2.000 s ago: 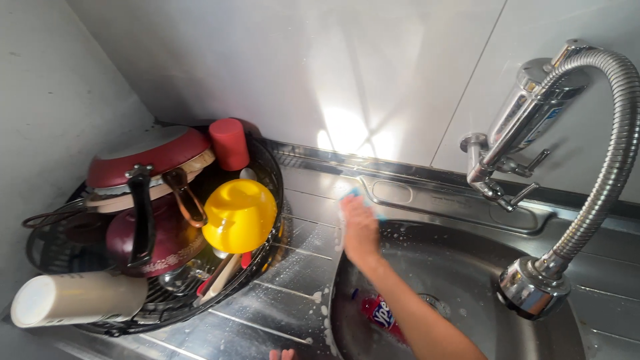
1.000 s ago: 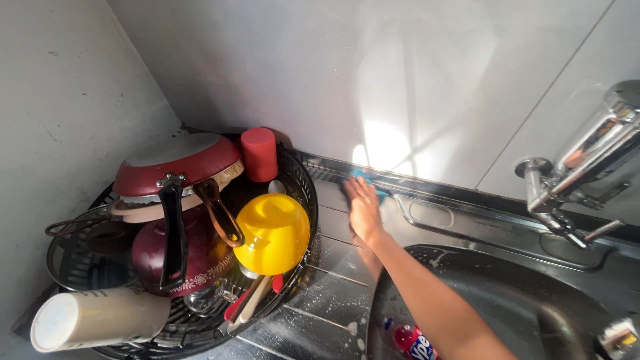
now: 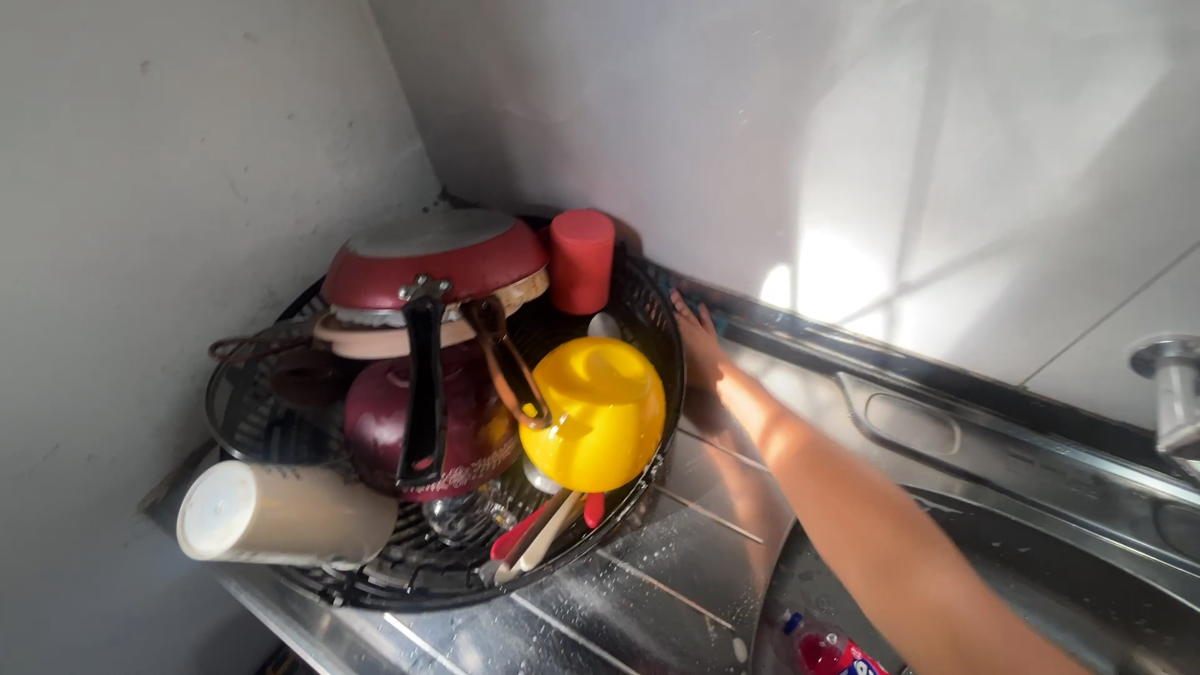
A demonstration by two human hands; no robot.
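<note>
My right hand (image 3: 698,342) reaches to the rear ledge of the steel draining board (image 3: 694,506), right beside the rim of a round black dish rack (image 3: 677,375). A bit of blue cloth or sponge (image 3: 720,322) shows behind its fingers, mostly hidden by the hand. In the rack lie an upturned red frying pan (image 3: 431,267) with a black handle, a purple pot (image 3: 375,422), a yellow bowl (image 3: 600,412), a red cup (image 3: 582,262), a beige cup (image 3: 286,516) on its side and cutlery (image 3: 544,534). My left hand is out of view.
The sink basin (image 3: 1012,562) lies at the lower right, with a bottle of red liquid (image 3: 830,652) in it. A tap fitting (image 3: 1177,384) juts from the tiled wall at the right. Walls meet in a corner behind the rack.
My right hand has moved left along the rear ledge, from behind the sink to the rack's side. The view has swung left. Fingertips at the bottom edge two seconds ago are out of view.
</note>
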